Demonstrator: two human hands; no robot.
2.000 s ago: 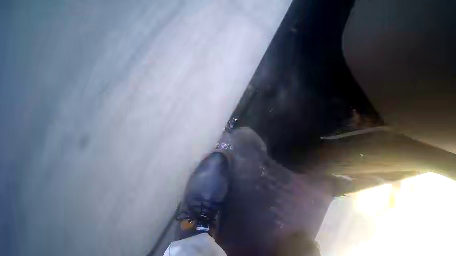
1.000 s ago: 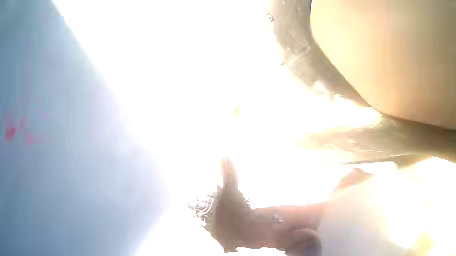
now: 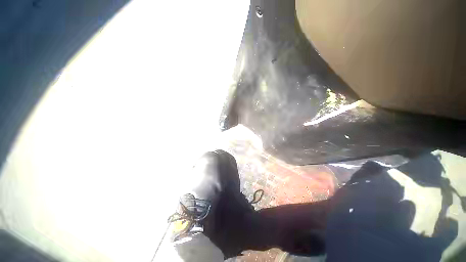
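No hand is in the picture. A dark lace-up shoe (image 3: 212, 176) with an orange-yellow patch near its laces rests on the left edge of the reddish footboard mat (image 3: 301, 187). A pale trouser cuff (image 3: 196, 248) shows just below the laces, cut by the bottom edge. Ahead of the shoe rises the black, scuffed leg shield (image 3: 276, 82), with a pale slanting line and a flaky yellowish patch. A dark rounded shape (image 3: 306, 243), perhaps the second shoe, lies in shadow at the bottom; its outline is unclear.
A large smooth tan-brown panel (image 3: 388, 51) fills the upper right. The ground at left (image 3: 112, 133) is overexposed, with dark blue shade in the upper left corner. A blue-grey shadow (image 3: 368, 220) falls on the ground at the lower right and across the mat. A shiny screw (image 3: 259, 11) sits near the shield's top.
The strong glare of a second ago has faded over the footwell, so shoe, mat and shield show clearly. The mat now looks red in sunlight, and a sharp shadow lies at the lower right.
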